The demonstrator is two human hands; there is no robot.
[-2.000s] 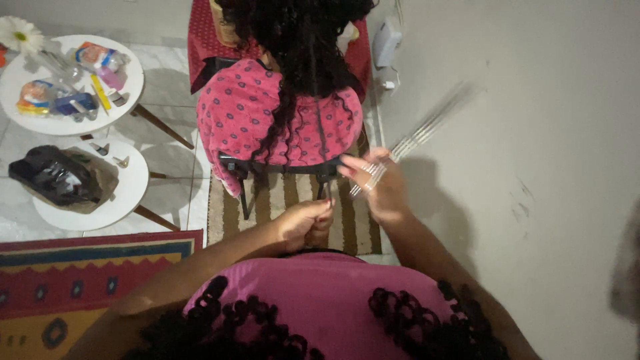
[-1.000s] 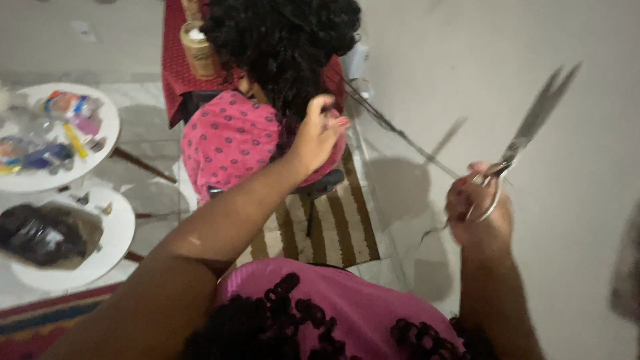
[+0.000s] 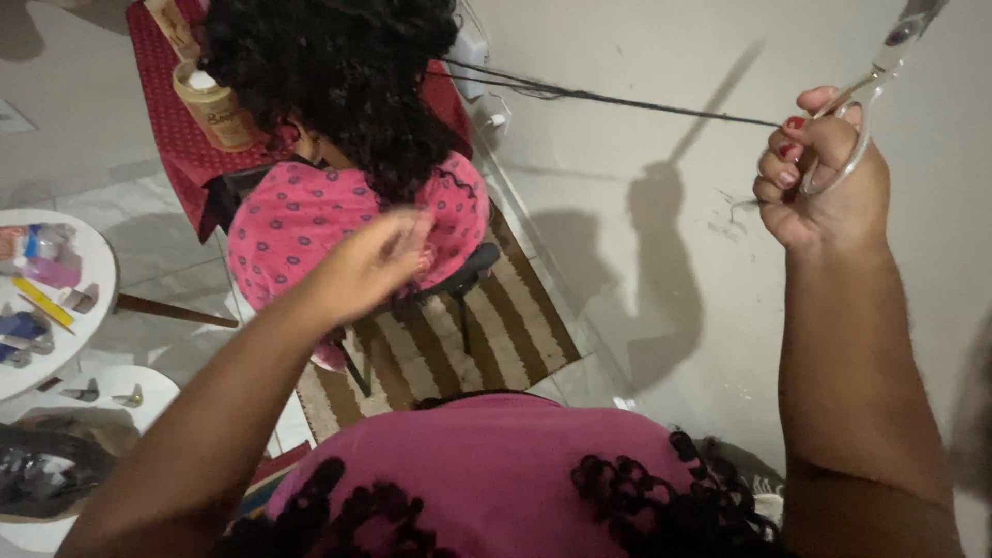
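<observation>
A seated person with dark curly hair (image 3: 341, 70) wears a pink patterned garment (image 3: 302, 225). My right hand (image 3: 829, 170) is raised at the right, gripping metal scissors (image 3: 876, 74) by the handles; their blades run out of view at the top. Its fingers also pinch the end of a long thin strand of dark hair (image 3: 620, 99), stretched taut from the person's head. My left hand (image 3: 387, 260), blurred, is just below the ends of the curls, over the person's back; whether it holds anything cannot be told.
A cream jar (image 3: 221, 116) stands on a red cloth (image 3: 159, 101) beside the person. Round white tables at the left carry packets, a yellow comb-like item (image 3: 43, 302), clips (image 3: 128, 395) and a black plastic bag (image 3: 46, 473). A pale wall (image 3: 589, 39) borders the right side; below lies a striped rug (image 3: 434, 349).
My right hand has risen along the wall with the scissors and the strand, which is now pulled straighter. My left hand, near my right at first, has moved to the person's back.
</observation>
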